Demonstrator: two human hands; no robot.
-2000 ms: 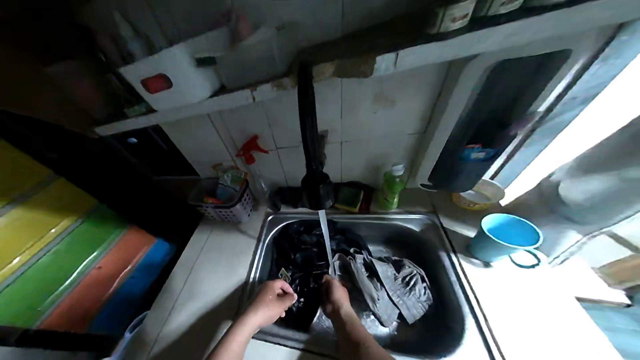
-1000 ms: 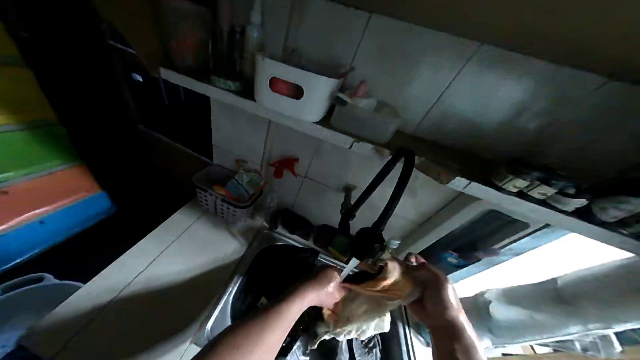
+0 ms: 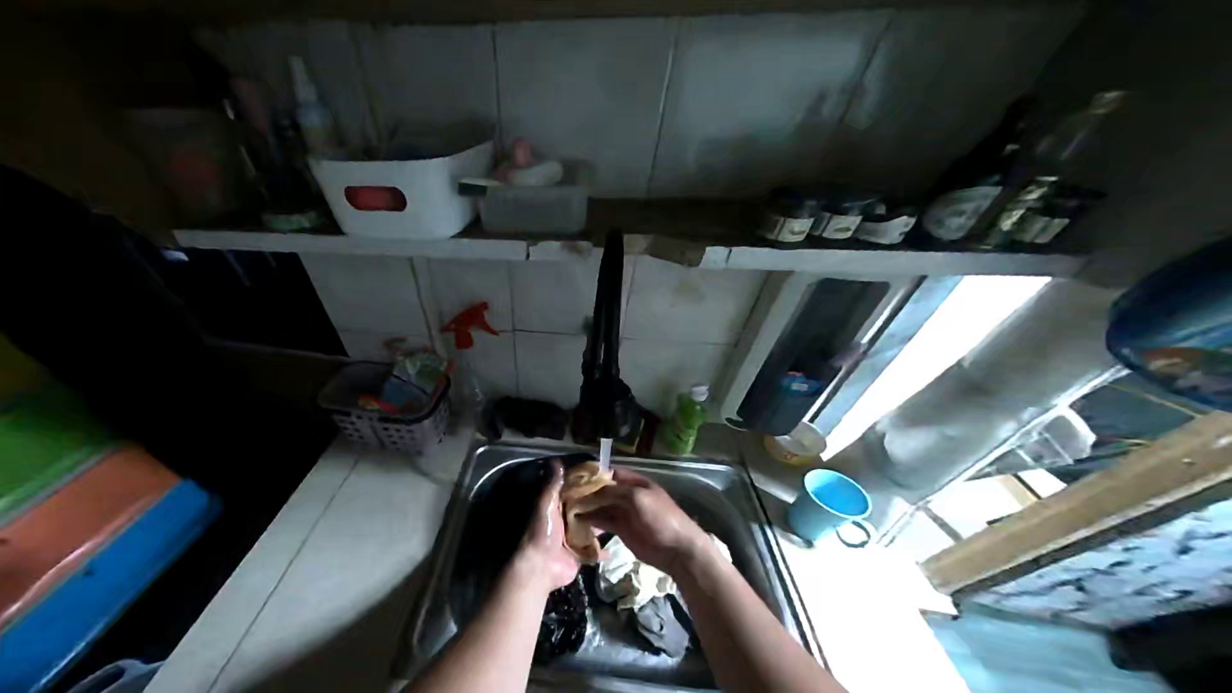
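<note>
Both hands hold a wet tan cloth [image 3: 583,510] beneath the black faucet [image 3: 606,404], whose water runs onto it. My left hand [image 3: 549,539] presses the cloth from the left side, and my right hand [image 3: 643,515] grips it from the right. Below them, in the stainless steel sink [image 3: 770,577], lie a cream cloth [image 3: 630,577], a gray cloth [image 3: 662,626] and black wet fabric [image 3: 563,616]. The hands partly hide the cloth and the sink's contents.
A plastic basket [image 3: 385,414] stands on the counter left of the sink. Behind the sink is a green liquid bottle [image 3: 686,419]; to the right stands a blue mug [image 3: 830,505]. Overhead, a shelf [image 3: 462,248] holds a white bin [image 3: 409,192], jars [image 3: 791,219] and glass bottles.
Two seconds ago my hands were down at the dark and gray fabric in the sink. The tan cloth appears in my hands one second ago and is now bunched under the water.
</note>
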